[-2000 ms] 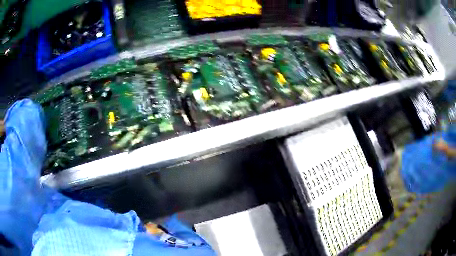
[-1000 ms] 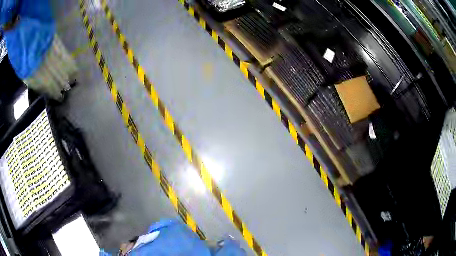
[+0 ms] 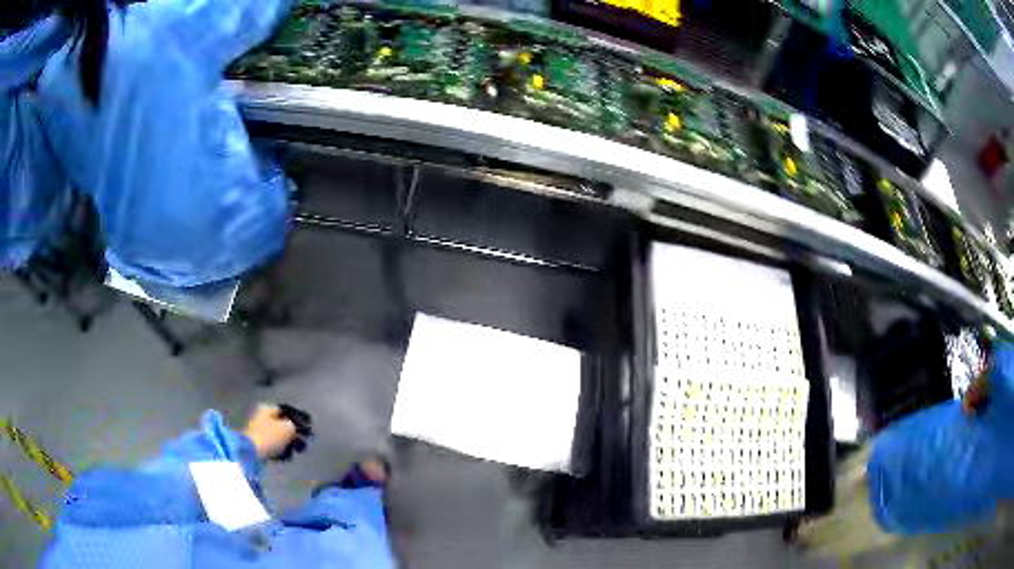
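Note:
My left hand (image 3: 278,431) is at the lower left, small and blurred, with black covers on its curled fingertips. Whether it holds anything is not clear. My right hand (image 3: 369,473) is just to its right, dark and blurred, partly hidden at the end of its blue sleeve. Both are over the grey floor, apart from the line. A tray with rows of small yellowish parts (image 3: 728,445) lies in a black frame at the lower right. A white flat panel (image 3: 489,395) is left of it. Green circuit boards (image 3: 434,61) stand in a row along the top.
A metal rail (image 3: 500,136) runs along the front of the boards. A person in blue (image 3: 167,145) is at the upper left, over a white seat or board. Another person's blue sleeve (image 3: 934,467) is at the right edge. A bin with yellow parts (image 3: 650,9) is at the top.
The view has swung from the taped aisle and black tray stacks back to the board line. My hands now show at the lower left, with black fingertips visible.

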